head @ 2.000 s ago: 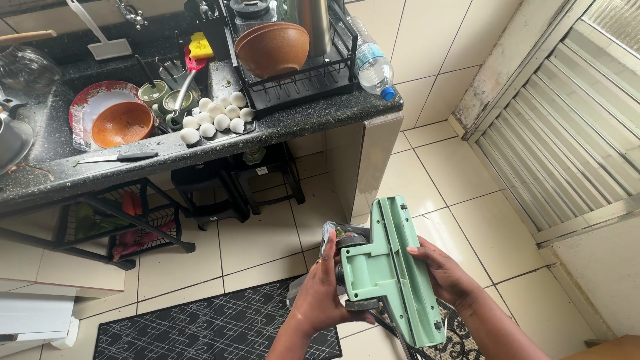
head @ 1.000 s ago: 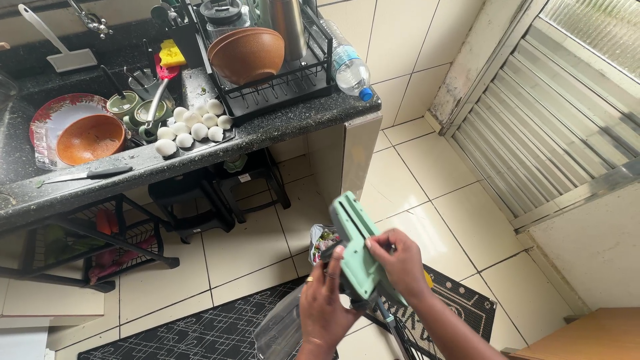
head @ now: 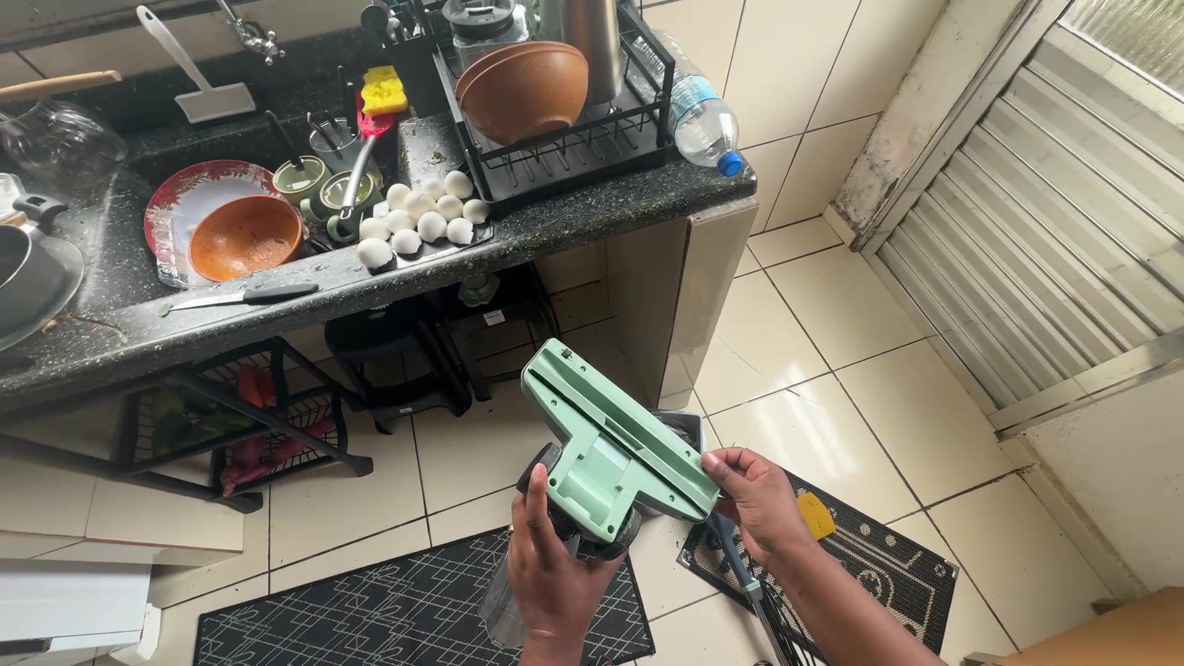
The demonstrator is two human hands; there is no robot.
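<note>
A green plastic T-shaped floor head, which looks like a vacuum cleaner's, is held up in the air with its channelled, screw-holed face toward me. My left hand grips its narrower lower part beside a black wheel. My right hand pinches the right end of its long bar between thumb and fingers. A clear plastic part hangs below, behind my left hand. Below my right hand, a dark grey and green handle or tube reaches down toward black cords.
The stone counter bears eggs, a knife, a dish rack and a plastic bottle. Black stools and a basket rack stand underneath. Two patterned mats lie on the tiles.
The floor head was seen nearly edge-on a second ago; its channelled face is now turned to me. My right hand has shifted from its middle to the bar's right end.
</note>
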